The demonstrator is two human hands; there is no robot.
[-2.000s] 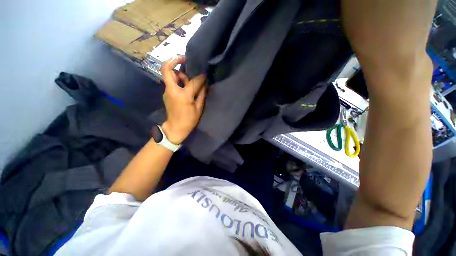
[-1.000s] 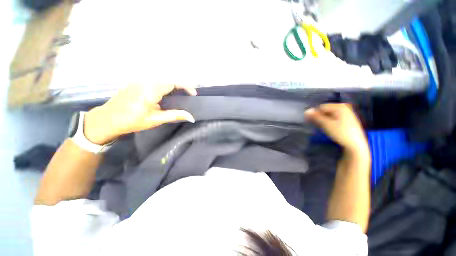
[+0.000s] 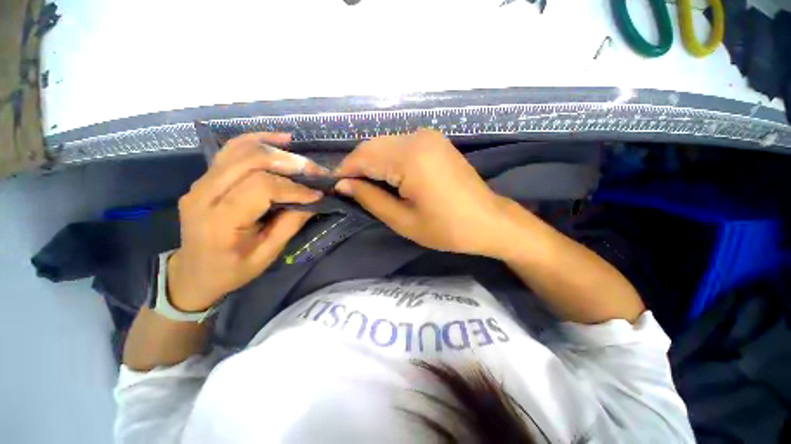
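A dark grey garment [image 3: 382, 244] lies in my lap, below the front edge of the white table. It has a short yellowish line of topstitching [image 3: 319, 238]. My left hand [image 3: 236, 208] holds a fold of the garment's edge, with its fingertips over the cloth. My right hand [image 3: 422, 192] pinches the same edge between thumb and fingers, close beside the left fingertips. The small piece of cloth between the fingertips is mostly hidden by them.
A ruler tape [image 3: 520, 120] runs along the front edge of the white table [image 3: 286, 54]. Green and yellow scissor handles [image 3: 701, 26] show at the upper right. Brown cardboard [image 3: 19, 95] is at the left end. A blue crate [image 3: 737, 256] and dark garments [image 3: 737, 347] are at the lower right.
The garment has come down from above the table into my lap. My hands, wide apart one second ago, now meet at the cloth's edge. The view has moved closer to the table edge.
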